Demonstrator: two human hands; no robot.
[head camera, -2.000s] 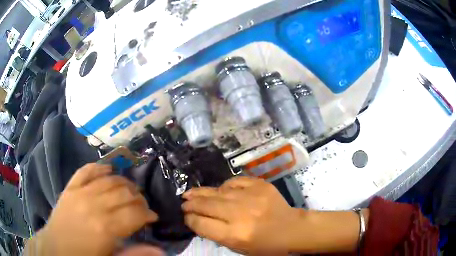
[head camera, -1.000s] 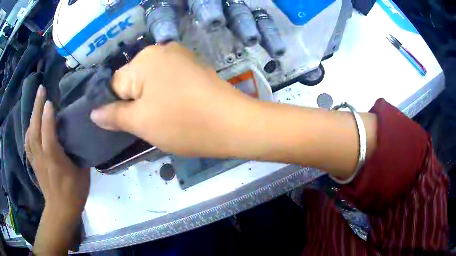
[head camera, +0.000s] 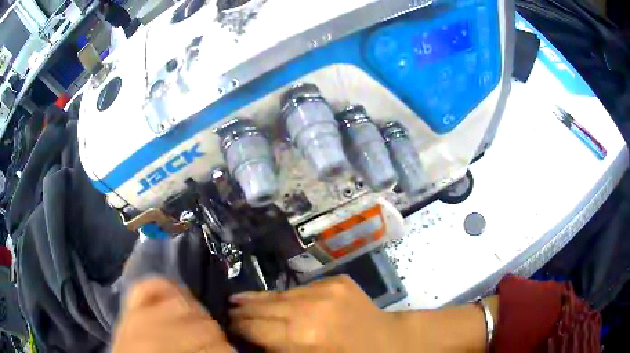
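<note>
A dark grey garment (head camera: 52, 227) lies heaped left of the white and blue overlock machine (head camera: 207, 96). Its narrow end and a darker band (head camera: 214, 296) lie in front of the presser foot area (head camera: 231, 255). My left hand (head camera: 166, 320) is blurred and cut off by the bottom edge; it is on the grey fabric, and its fingertips are unclear. My right hand (head camera: 311, 314) has its fingertips on the dark band, just below the needle area. The fabric edge under my hands is hidden.
Four grey tension dials (head camera: 314, 134) stand above the orange-and-white label (head camera: 352, 234). A grey-framed table opening (head camera: 387, 279) is below it. On the white table at right are a round grey disc (head camera: 474, 224) and slim snips (head camera: 580, 132). A black piece (head camera: 526, 56) is at the machine's right end.
One second ago my right hand was over the grey tube with my left hand at its left side. Now both hands are low at the machine front. The view has shifted upward, showing more machine.
</note>
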